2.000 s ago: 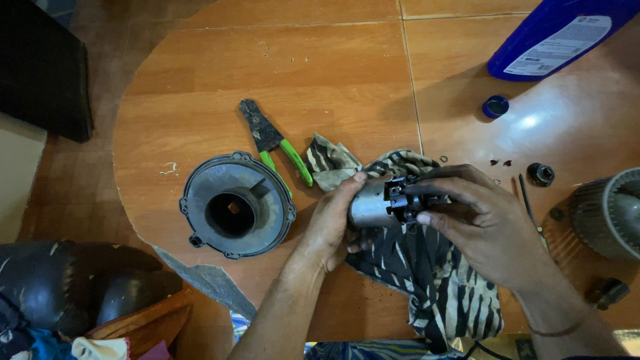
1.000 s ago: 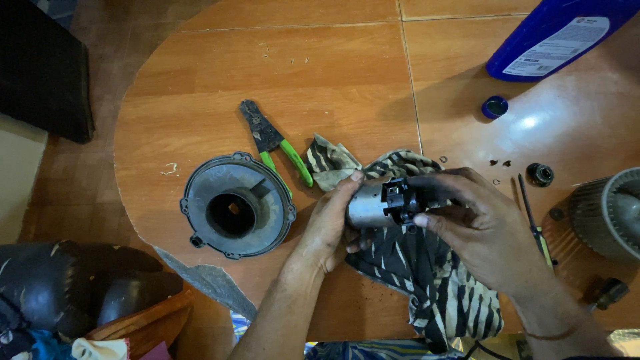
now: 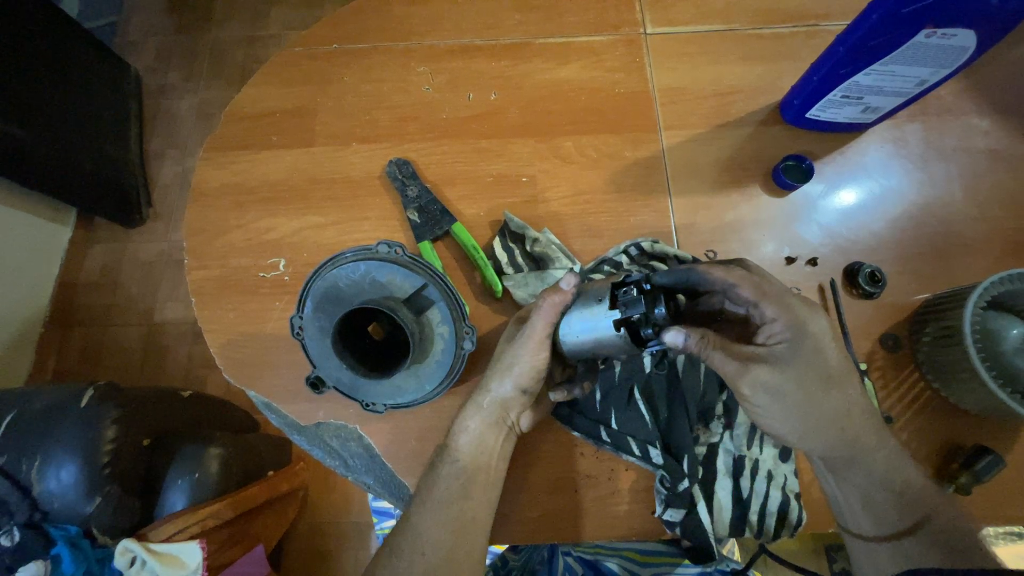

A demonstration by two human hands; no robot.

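Observation:
My left hand (image 3: 528,352) grips the silver metal can of a small electric motor (image 3: 596,322), which lies on its side above a black and cream patterned cloth (image 3: 680,448). At the motor's right end is a black plastic end piece (image 3: 638,308). The blackened fingers and thumb of my right hand (image 3: 744,336) close on that end piece. Left of my hands sits a round black plastic housing (image 3: 436,344) with a central opening. Behind it lie green-handled wire strippers (image 3: 432,212), handles spread.
A blue bottle (image 3: 872,72) and its blue cap (image 3: 793,172) are at the back right. Nearer on the right are a black round part (image 3: 865,280), a thin screwdriver-like tool (image 3: 848,336), a grey blower wheel (image 3: 952,344) and a dark knob-like part (image 3: 978,468).
The fingers of my right hand have shifted slightly at the motor's black end. My left hand keeps its hold on the can.

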